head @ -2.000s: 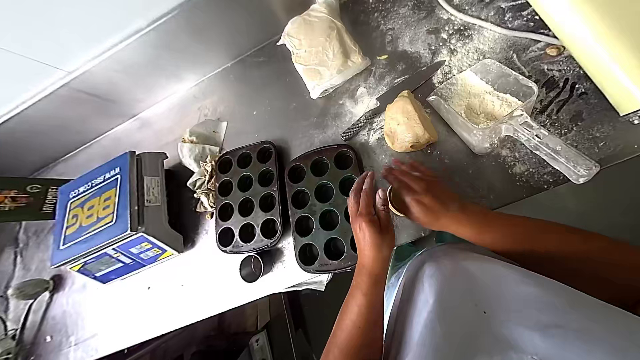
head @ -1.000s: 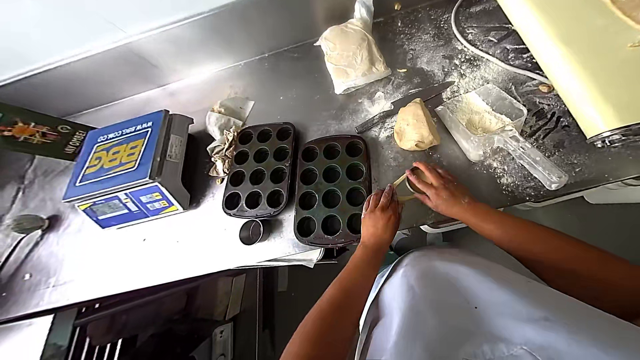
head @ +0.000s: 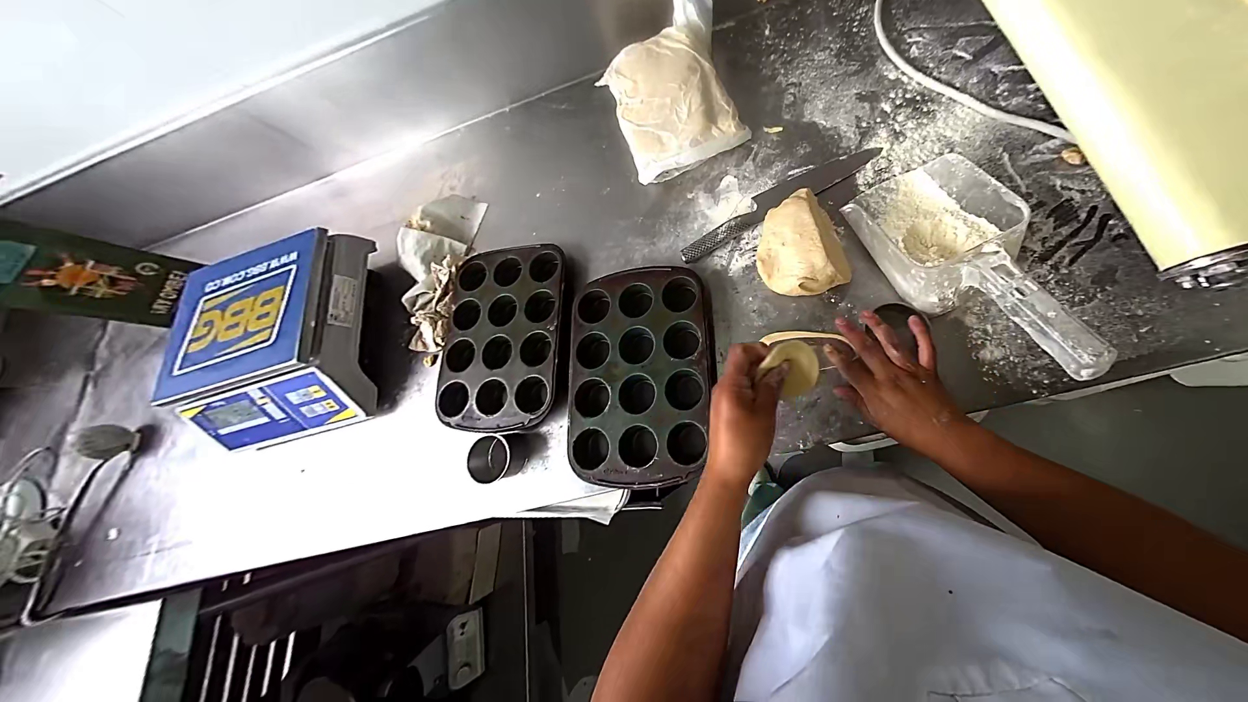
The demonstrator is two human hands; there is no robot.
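My left hand (head: 746,405) pinches a thin round disc of dough (head: 792,369) just right of the larger muffin tin (head: 639,375). My right hand (head: 892,380) is spread over the steel counter, fingers apart, beside a dark round piece (head: 895,327) that its fingers partly cover; whether they touch it I cannot tell. A thin strip of dough (head: 804,336) lies between the hands. Beyond them a lump of dough (head: 801,246) rests against a knife (head: 780,203). A clear plastic scoop (head: 936,229) with flour lies to its right. The tin's cups look empty.
A smaller muffin tin (head: 500,336) and a metal ring cutter (head: 489,458) are to the left, near crumpled paper (head: 439,244) and a blue-topped scale (head: 253,336). Bagged dough (head: 673,102) lies at the back. A pale yellow appliance (head: 1141,117) and a white cable (head: 955,93) are at right.
The hands were close together over the dough by the tin; now they are apart. The left has lifted a dough disc, and the right is spread flat near the scoop.
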